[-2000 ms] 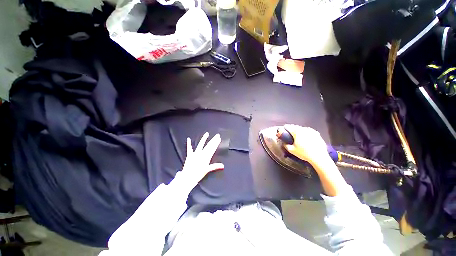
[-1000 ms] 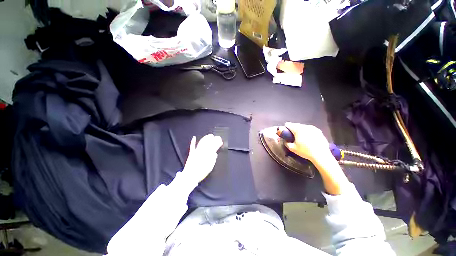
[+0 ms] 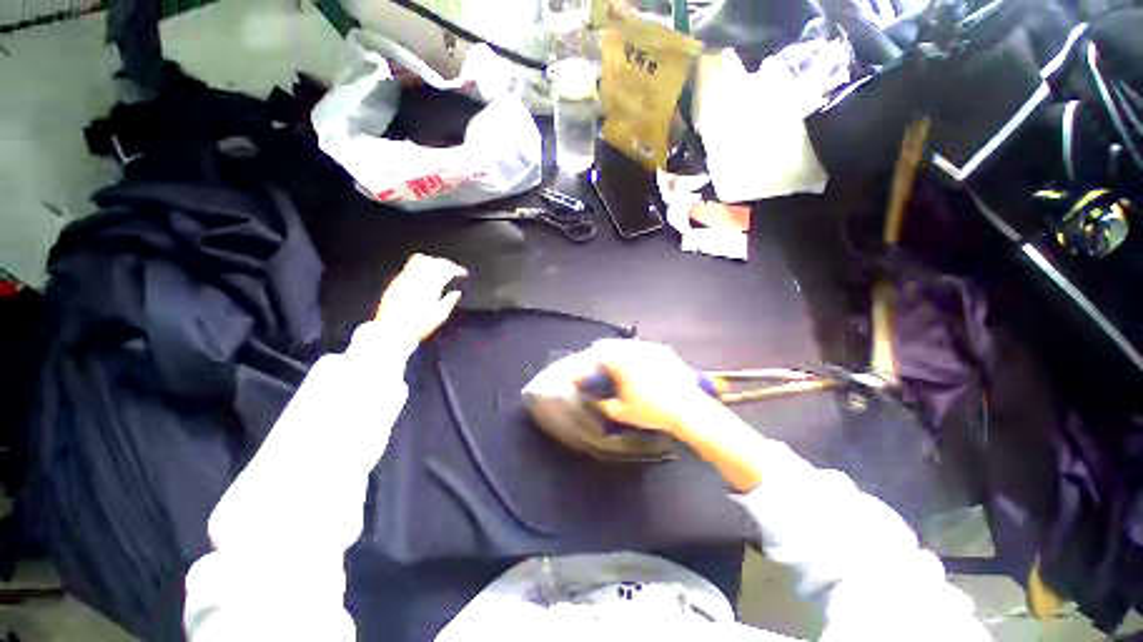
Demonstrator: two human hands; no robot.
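My right hand (image 3: 652,389) is closed around the handle of the steam iron (image 3: 589,426), whose pointed end faces left. The iron is on the dark garment panel (image 3: 527,502), over the spot where the small patch showed before; the iron covers it. My left hand (image 3: 422,295) is at the panel's upper left edge, fingers bent; whether it pinches the cloth cannot be told. The panel has long creases left of the iron. The hose and cord (image 3: 777,381) run right from the iron's rear.
A pile of dark panels (image 3: 176,289) hangs at left. At the back are a plastic bag (image 3: 439,176), scissors (image 3: 564,223), a bottle (image 3: 575,119), a phone (image 3: 624,194), a brown packet (image 3: 644,82) and paper scraps (image 3: 717,232). A hose support (image 3: 885,301) stands at right.
The iron has moved left in my right hand, from the bare table cover onto the panel. My left hand has moved up and left, off the patch. The whole view has shifted slightly.
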